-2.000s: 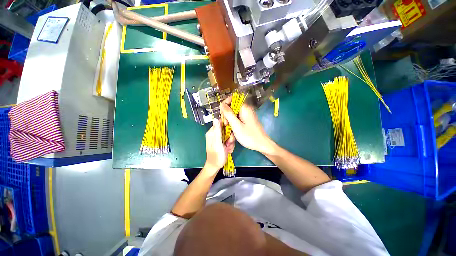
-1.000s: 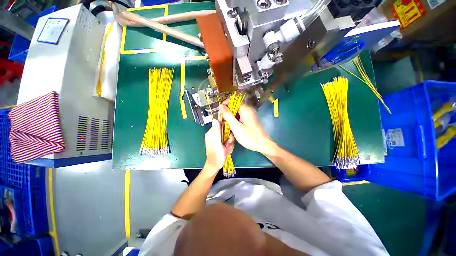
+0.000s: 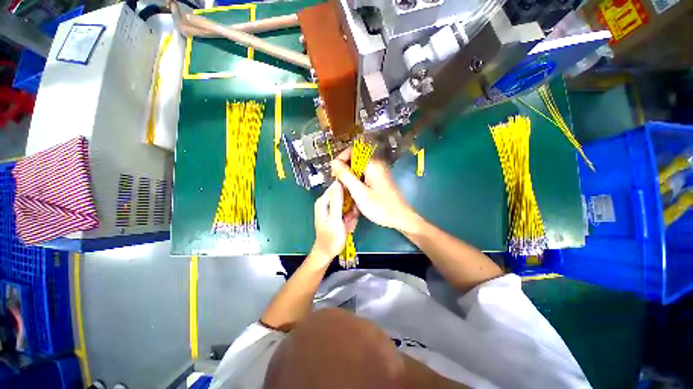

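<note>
A bunch of yellow wires runs between my two hands, its whitish lower ends sticking out below them near the bench's front edge. My left hand is closed around the lower part of the bunch. My right hand is closed on the upper part, its fingertips just in front of the crimp applicator. The crimping machine with its orange-brown guard stands right above my hands. Whether a single wire is between my fingertips is too small to tell.
Yellow wire bundles lie on the green bench at left and right. A few loose wires lie far right, near a blue disc. A grey-white cabinet with striped cloth stands left, a blue bin right.
My fingertips and the upper end of the bunch have shifted slightly at the applicator. The orange-brown guard and machine appear slightly shifted in view. Both hands keep hold of the bunch.
</note>
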